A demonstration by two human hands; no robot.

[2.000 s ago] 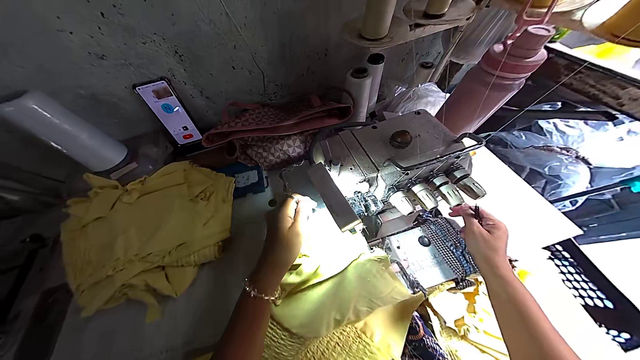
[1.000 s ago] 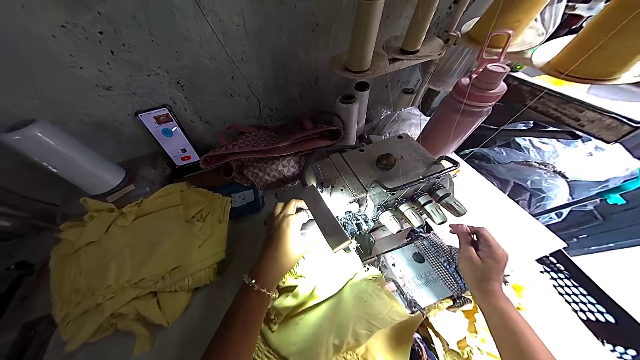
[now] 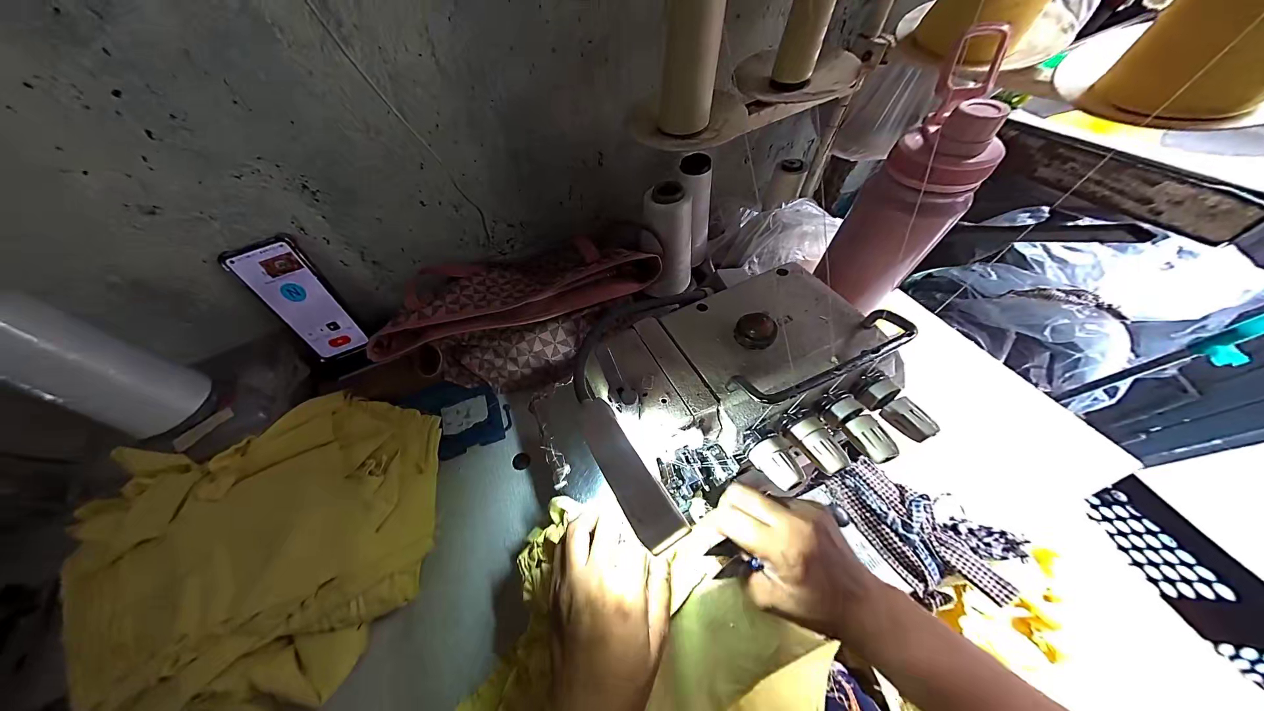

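Observation:
An overlock sewing machine [image 3: 780, 326] stands at the middle, its needle area brightly lit beside a long flat lamp or guard bar [image 3: 632, 474]. My left hand [image 3: 612, 592] lies on yellow fabric [image 3: 741, 632] just in front of that bar, fingers pressing the cloth. My right hand [image 3: 790, 553] is closed at the fabric's edge near the needle area, with a small dark tool partly hidden in its fingers. Glare hides the fingertips and the seam. A pile of yellow garment pieces [image 3: 267, 553] lies to the left.
A lit phone [image 3: 296, 296] leans on the wall by a patterned bag [image 3: 523, 316]. Behind the machine are thread cones [image 3: 669, 237] and a pink bottle [image 3: 918, 188]. Checked fabric strips [image 3: 899, 523] lie to the right. A black perforated crate [image 3: 1165, 543] is at lower right.
My right hand has moved left from the checked strips to the yellow fabric near the needle area. My left hand has come down toward the front, from behind the bar's left side.

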